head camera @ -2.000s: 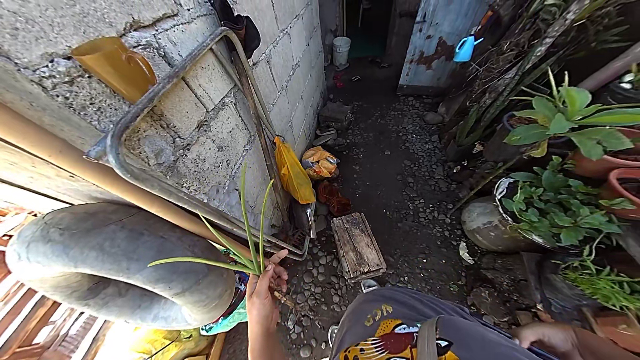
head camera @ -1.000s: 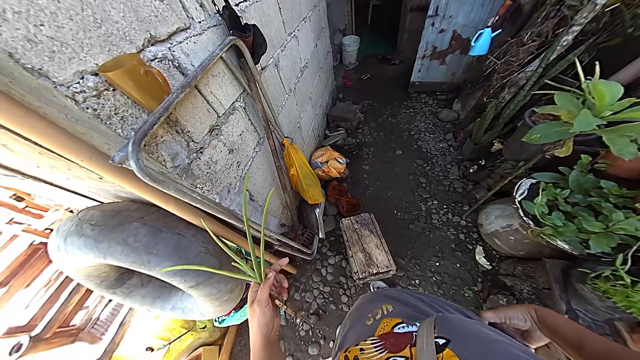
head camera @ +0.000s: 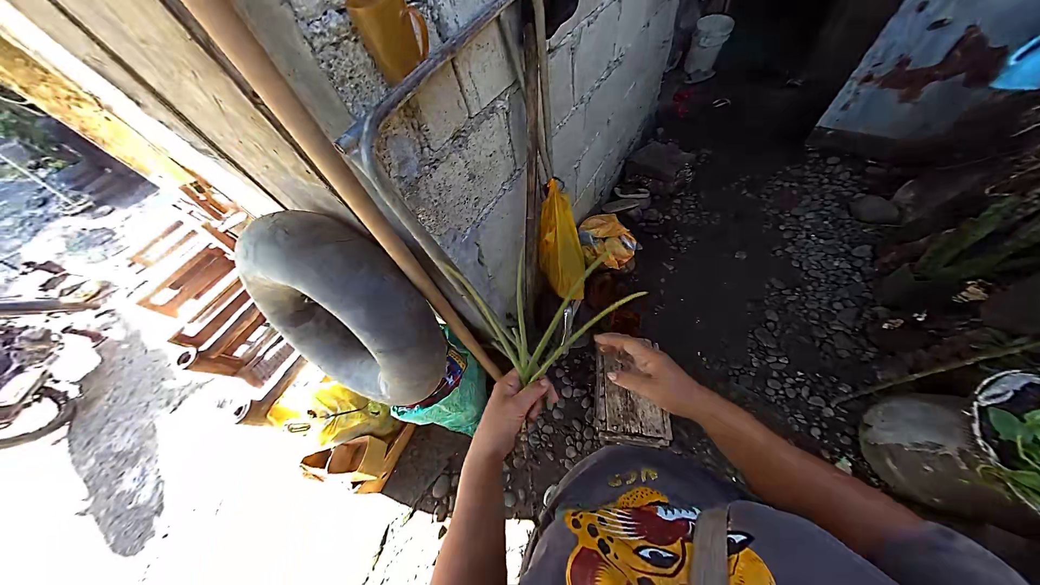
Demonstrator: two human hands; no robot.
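Observation:
My left hand (head camera: 515, 406) is closed around the base of an aloe-like plant (head camera: 524, 349), whose long, narrow green leaves fan upward. To the right of the leaves, my right hand (head camera: 646, 374) is held in the air with its fingers apart and nothing in it. Beneath that hand, a weathered wooden board (head camera: 630, 410) lies on the pebbled ground. A yellow plastic bag (head camera: 561, 244) hangs behind the leaf tips, beside an orange and white bag (head camera: 609, 240) on the ground.
At left, an inflated rubber inner tube (head camera: 268, 268) leans near a wooden pole (head camera: 341, 175) and a bent metal frame (head camera: 390, 106). A concrete block wall (head camera: 463, 154) runs behind. A large round pot (head camera: 918, 447) stands at right; a white bucket (head camera: 708, 49) is farther off.
My right hand has come from the right edge to beside the plant, its fingers apart. The plant remains in my left hand. The view has swung left.

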